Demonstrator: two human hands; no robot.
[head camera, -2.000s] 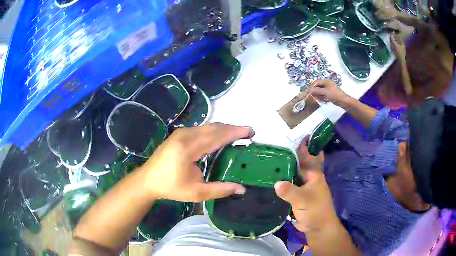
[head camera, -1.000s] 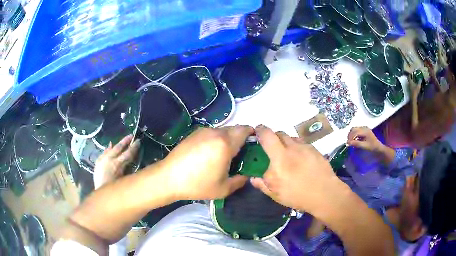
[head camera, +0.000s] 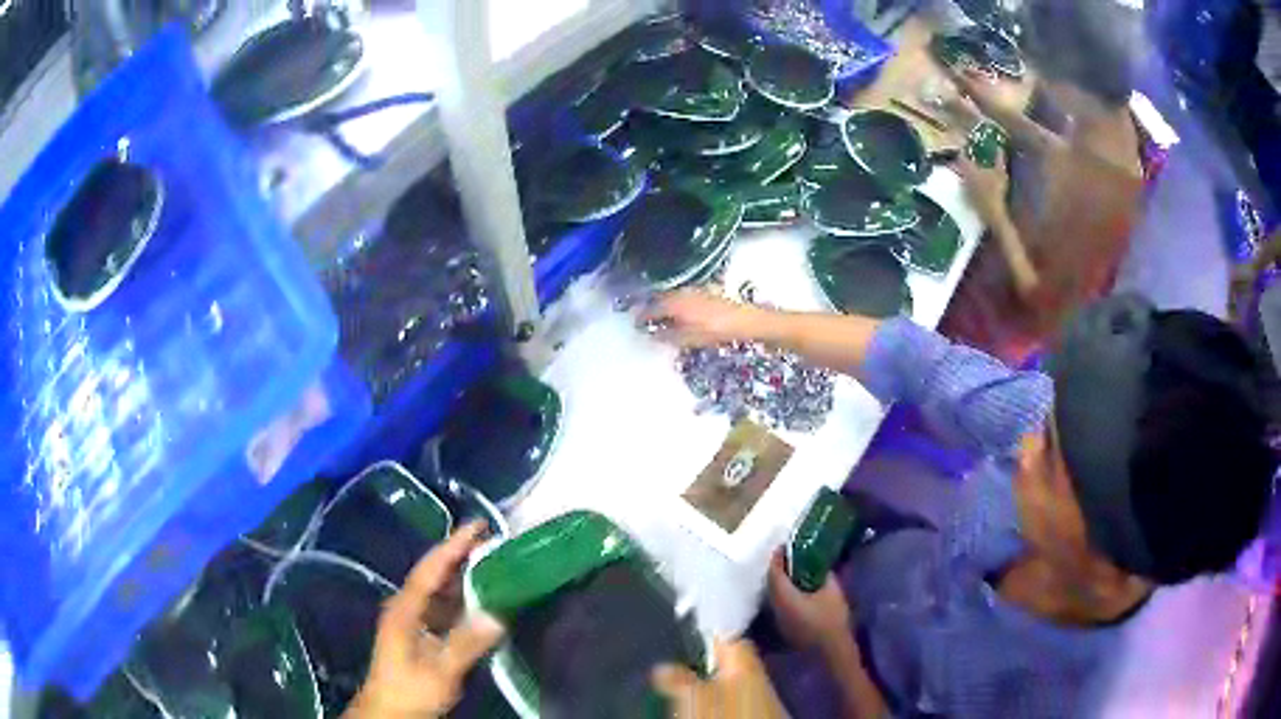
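A green casing (head camera: 597, 625) with a silver rim and a dark recessed area is held up at the bottom centre, cut off by the lower edge. My left hand (head camera: 422, 632) grips its left rim, thumb on the inner face and fingers behind. My right hand (head camera: 724, 685) is at its lower right edge, partly cut off by the frame, with fingertips on the casing. The casing's lower part is out of the picture.
A blue crate (head camera: 211, 281) with a casing in it stands at left, casings (head camera: 323, 618) below. A pale post (head camera: 485, 169) rises behind. The white bench bears shiny parts (head camera: 759, 382), a brown card (head camera: 738, 475) and piled casings (head camera: 857, 204). Coworkers sit at right, one reaching across.
The view has swung up and to the right. My hands have moved apart to the casing's two sides. The neighbour's arm now reaches over the bench. The other hand at lower left has left the view.
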